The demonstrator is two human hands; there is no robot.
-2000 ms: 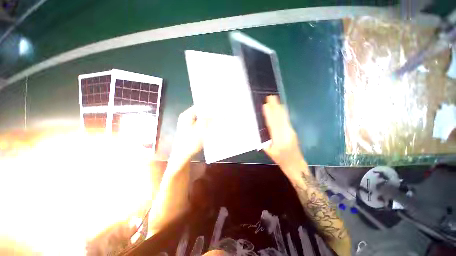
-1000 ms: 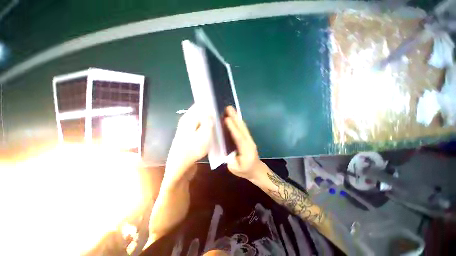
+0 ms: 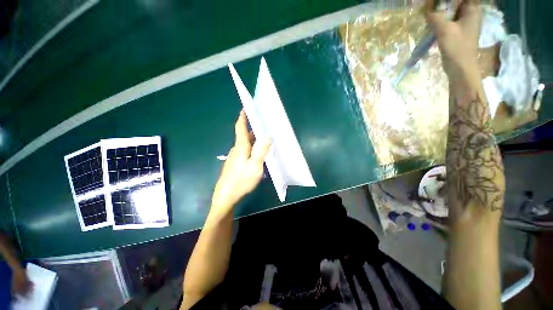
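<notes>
My left hand (image 3: 242, 163) holds two white sheets, probably panel backs (image 3: 276, 130), by their left side. They stand nearly edge-on as a narrow V, open at the top. A small white end, perhaps a cable plug (image 3: 222, 157), shows left of my hand. My right hand (image 3: 455, 24) is at the top right, partly cut off by the upper edge, with its fingers around a grey tool that looks like a glue gun (image 3: 418, 57). Its nozzle points down-left over the mat.
Two solar panels (image 3: 134, 181) overlap on the green bench (image 3: 200, 115) at left. A shiny glue-covered cardboard mat (image 3: 373, 103) lies at right with crumpled white pieces (image 3: 515, 72). A pale strip (image 3: 182, 79) crosses behind. Another person's hand (image 3: 22, 281) touches a white sheet at lower left.
My right hand has left the panels and moved up-right to the grey tool. My left hand alone now holds the sheets, which form an open V. The bright glare at left is gone.
</notes>
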